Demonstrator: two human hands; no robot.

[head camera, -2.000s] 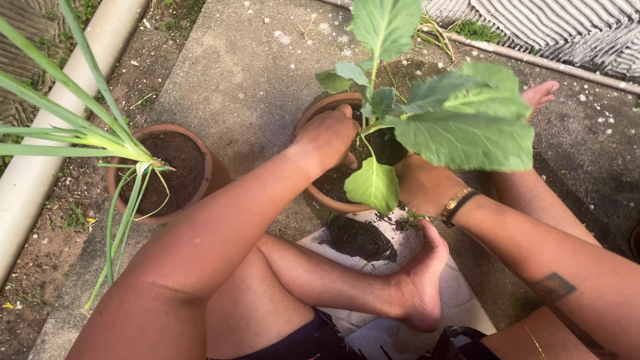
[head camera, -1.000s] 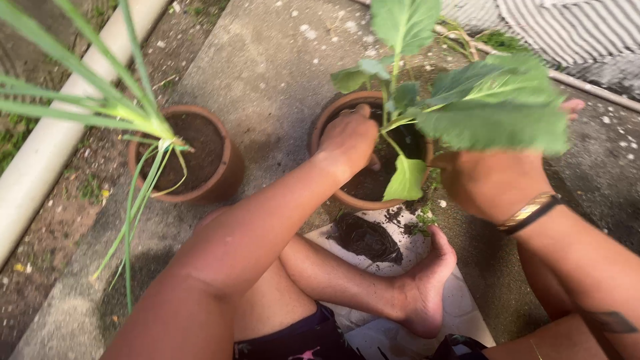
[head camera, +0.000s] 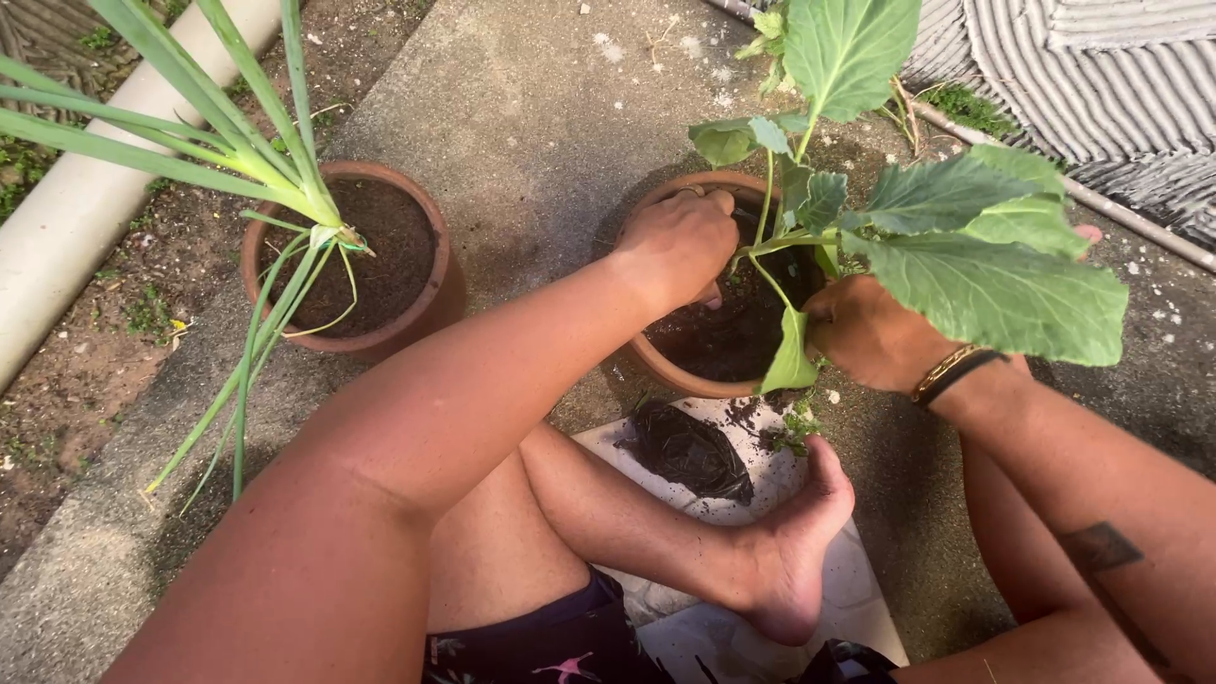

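A leafy green plant (head camera: pixel 988 275) with broad leaves stands in a round terracotta pot (head camera: pixel 698 382) of dark soil (head camera: pixel 731 328). My left hand (head camera: pixel 679 245) reaches over the pot's left rim, its fingers down at the soil left of the stem; the fingertips are partly hidden. At the pot's right rim is my right hand (head camera: pixel 874 332), curled beneath the big leaves, which cover part of it. Whether it grips anything cannot be seen. A crumpled black plastic bag (head camera: pixel 692 451) lies just below the pot.
To the left, a second terracotta pot (head camera: pixel 442 285) holds soil, with a bundle of spring onions (head camera: pixel 323 214) lying across it. A white tile (head camera: pixel 655 608) with soil crumbs lies under my foot (head camera: pixel 798 541). A pale pipe (head camera: pixel 104 190) runs along the left; a thinner pipe (head camera: pixel 1121 209) crosses the upper right.
My right hand was slightly away from the pot's right side one second ago and is now against its rim. My left hand stays in the pot.
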